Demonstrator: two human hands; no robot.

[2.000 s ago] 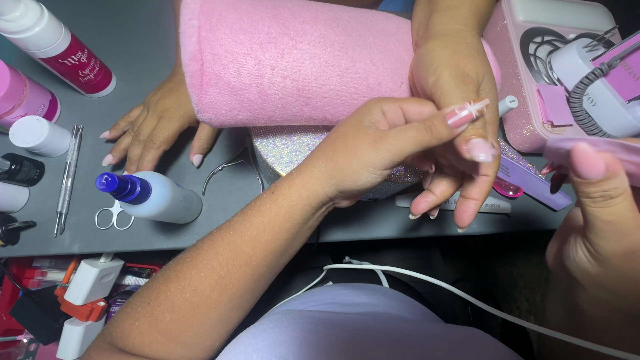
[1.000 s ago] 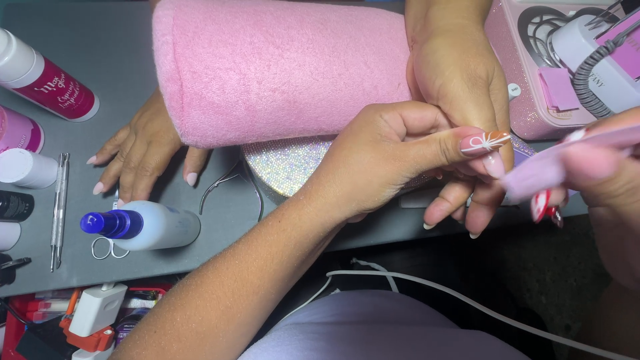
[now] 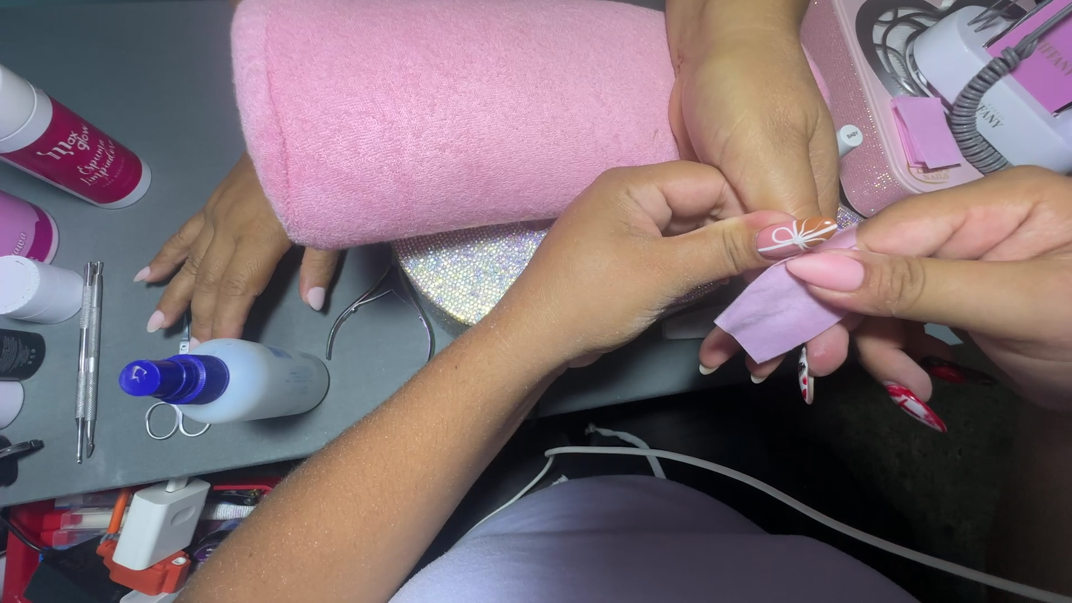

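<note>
My left hand (image 3: 645, 251) grips a finger of the other person's hand (image 3: 749, 117), its thumb, with a white bow drawn on the nail, lying on top. Between the thumb and fingers of my right hand (image 3: 946, 268) is a pink-lilac sheet of thin material (image 3: 779, 314), against the gripped finger. That finger's tip is hidden behind the sheet and my thumbs. The person's forearm lies by the end of a pink towel-covered armrest (image 3: 469, 109), above a glittery rounded base (image 3: 469, 268). The person's other hand (image 3: 226, 260) rests palm down on the grey table.
A blue-capped bottle (image 3: 260, 381) lies over small scissors (image 3: 177, 421), near metal nippers (image 3: 377, 301). Metal manicure tools (image 3: 88, 360) and several bottles are at the left. A pink glittery case (image 3: 867, 159) holds a white device (image 3: 980, 92). A white cable (image 3: 754, 486) crosses below the table edge.
My right hand has moved left to the person's fingers, bringing the pink-lilac sheet against them. My left hand still holds the person's hand. The view has shifted slightly.
</note>
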